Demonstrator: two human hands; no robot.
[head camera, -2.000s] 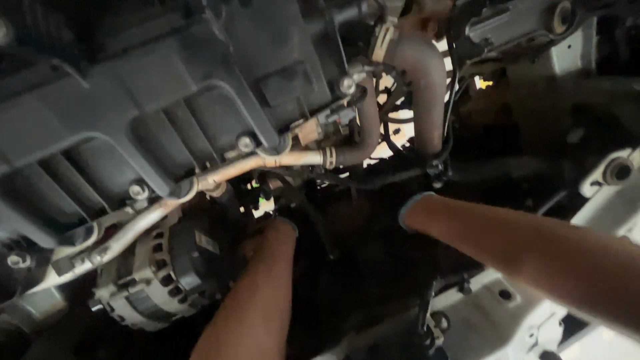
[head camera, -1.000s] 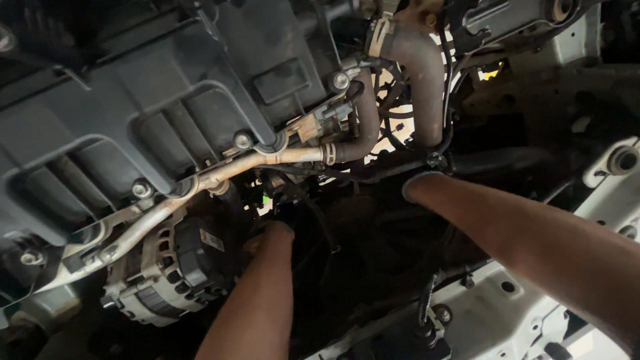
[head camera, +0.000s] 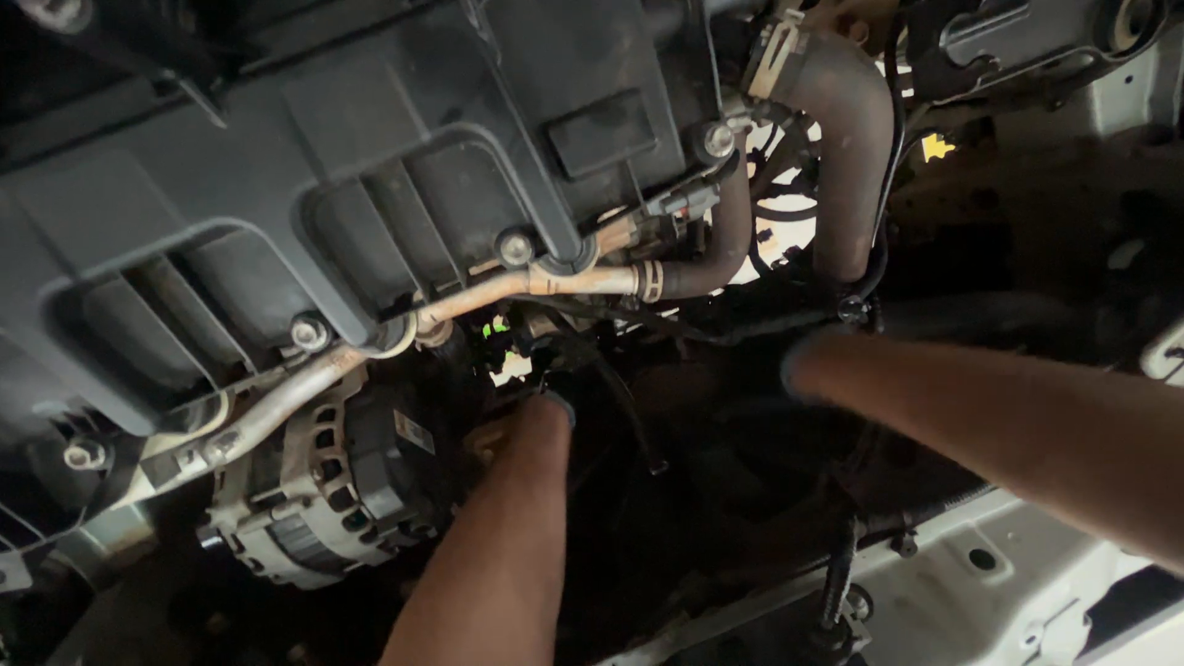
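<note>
My left forearm (head camera: 509, 518) reaches up from the bottom edge into the dark engine bay, just right of the alternator (head camera: 324, 490). From the right edge my right forearm (head camera: 980, 425) reaches in below the thick rubber hose (head camera: 856, 157). A grey-blue edge, perhaps a glove cuff, shows at each wrist. Both hands are lost in deep shadow past the wrists, so their fingers and anything in them are hidden. A thin dark cable (head camera: 610, 388) with a loose-looking end hangs between the wrists.
A black plastic engine part (head camera: 416, 176) with bolts fills the upper left. Along its lower edge runs a metal coolant pipe (head camera: 481, 301), joined by a clamp to a smaller hose (head camera: 731, 231). A pale metal body panel (head camera: 962, 573) lies at the lower right.
</note>
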